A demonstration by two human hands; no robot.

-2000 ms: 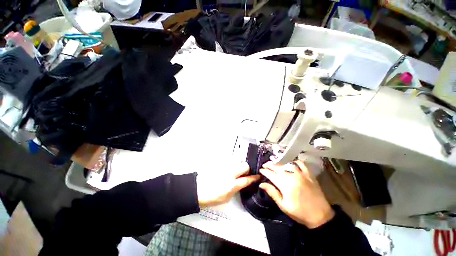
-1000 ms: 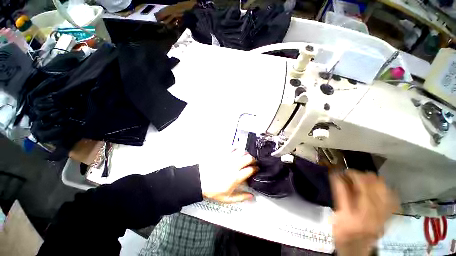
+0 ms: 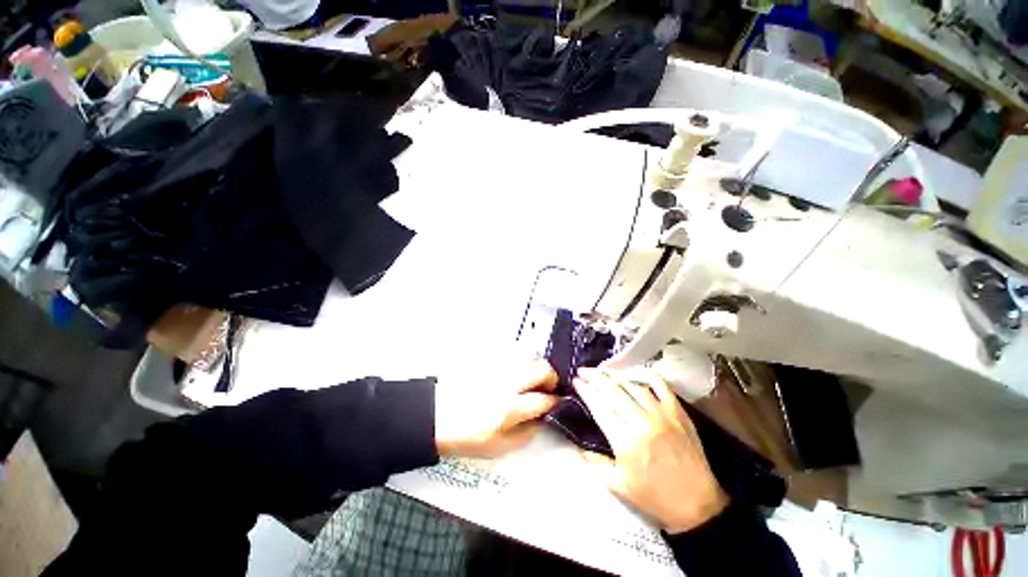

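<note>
A black garment piece (image 3: 577,424) lies under the presser foot (image 3: 595,336) of the cream-white sewing machine (image 3: 857,287), with part of it trailing right under the right hand and wrist. My left hand (image 3: 502,419) pinches its left edge with thumb and finger, just in front of the foot. My right hand (image 3: 654,445) lies flat on the piece, fingertips close to the foot. The needle tip is too small to make out.
A large heap of black cut pieces (image 3: 214,214) lies on the left of the white table (image 3: 485,225). More dark cloth (image 3: 552,70) lies behind. A black flat rectangle (image 3: 814,415) lies under the machine arm. Red scissor handles (image 3: 977,552) show at the lower right.
My right hand, blurred at the right a second ago, is back on the cloth beside the foot. The cloth between the hands lies flatter and its right part now trails under my right wrist.
</note>
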